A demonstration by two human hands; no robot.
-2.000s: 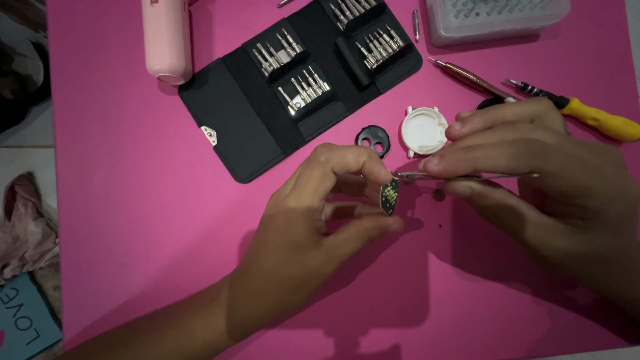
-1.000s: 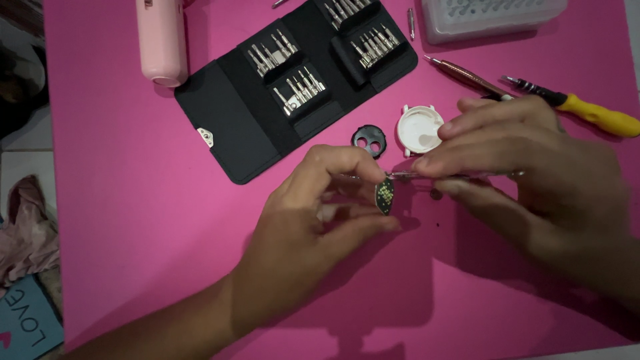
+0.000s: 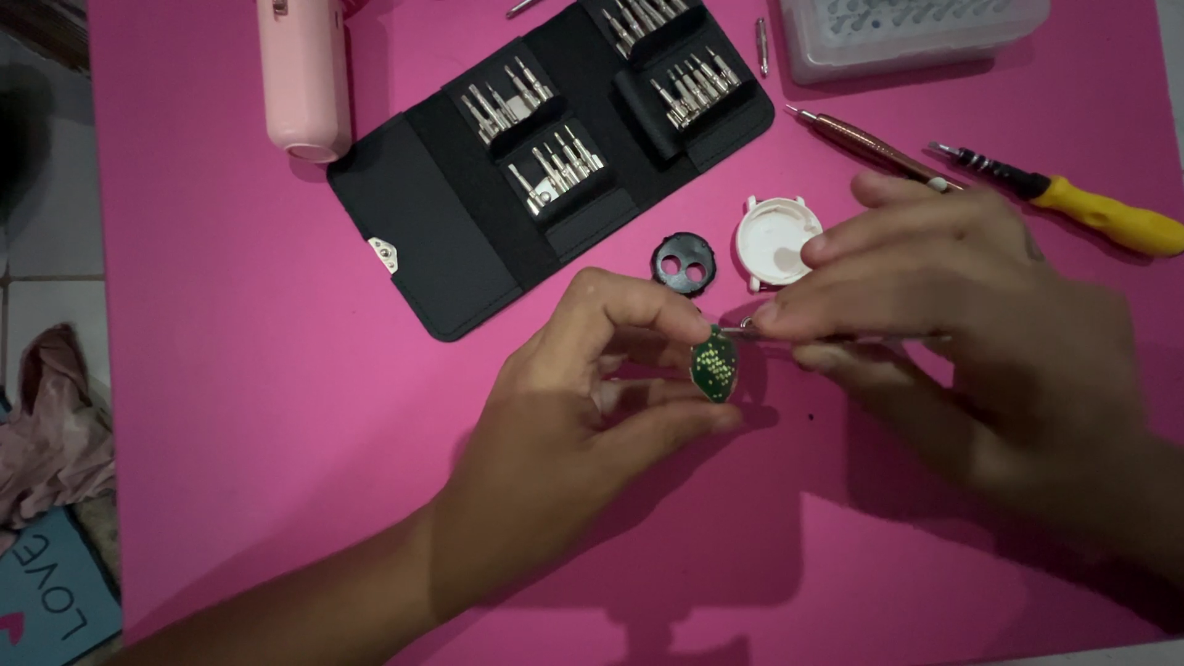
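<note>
My left hand (image 3: 592,398) holds a small round green circuit board (image 3: 714,368) on edge between thumb and index finger, its gold-dotted face turned to the right. My right hand (image 3: 953,342) grips a thin metal tool (image 3: 856,339), lying nearly level, whose tip meets the board's upper edge beside my left fingertip. The kind of tool cannot be told, as my fingers cover much of it. Just beyond my hands lie a black round plastic part with two holes (image 3: 684,265) and a white round watch-like case (image 3: 775,242), its right edge close to my right fingers.
A black folding case of screwdriver bits (image 3: 407,222) lies behind my left hand, a pink cylindrical device (image 3: 307,83) at its left. Farther right are a clear plastic bit box (image 3: 888,57), a brown precision screwdriver (image 3: 860,143) and a yellow-handled screwdriver (image 3: 1101,211). A tiny dark piece (image 3: 811,417) lies below my hands.
The green board has turned a little in my left fingers, showing more of its gold-dotted face. The tool in my right hand stays at its upper edge.
</note>
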